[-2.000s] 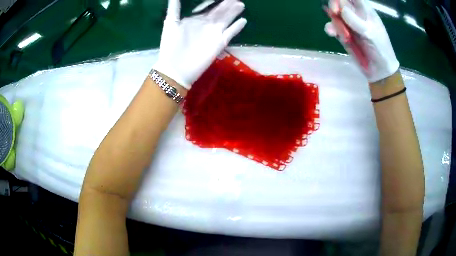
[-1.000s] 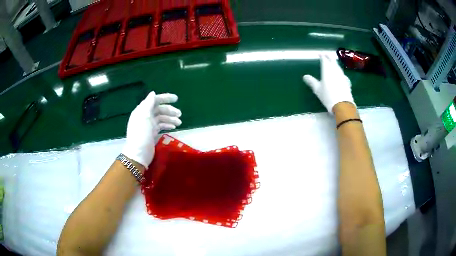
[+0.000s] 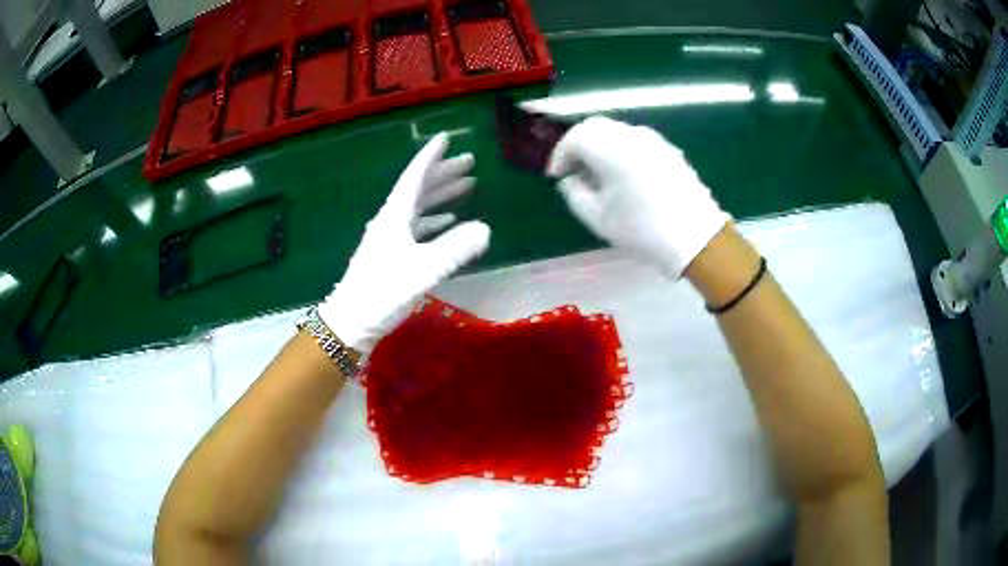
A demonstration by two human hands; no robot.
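Note:
My right hand (image 3: 636, 188), in a white glove, pinches the near right end of a dark red-black frame with film applied (image 3: 531, 138) over the green surface. The frame is slightly blurred and its held end is hidden by my fingers. My left hand (image 3: 409, 249), in a white glove, is open and empty, fingers apart, to the left of that frame. Its wrist is beside the upper left corner of the dark red film stack (image 3: 497, 392), which lies on the white pad (image 3: 707, 442) with uneven, white-squared edges.
Two black hollow phone frames lie on the green surface at left, one nearer (image 3: 221, 245) and one at the far left (image 3: 48, 304). A red parts tray (image 3: 365, 100) stands at the far side. A lime-green fan (image 3: 17, 486) is at the left edge, grey equipment (image 3: 962, 199) at right.
My right hand has moved left from the right side and now holds the dark filmed frame that lay there. My left hand has moved right and up, with its fingers spread.

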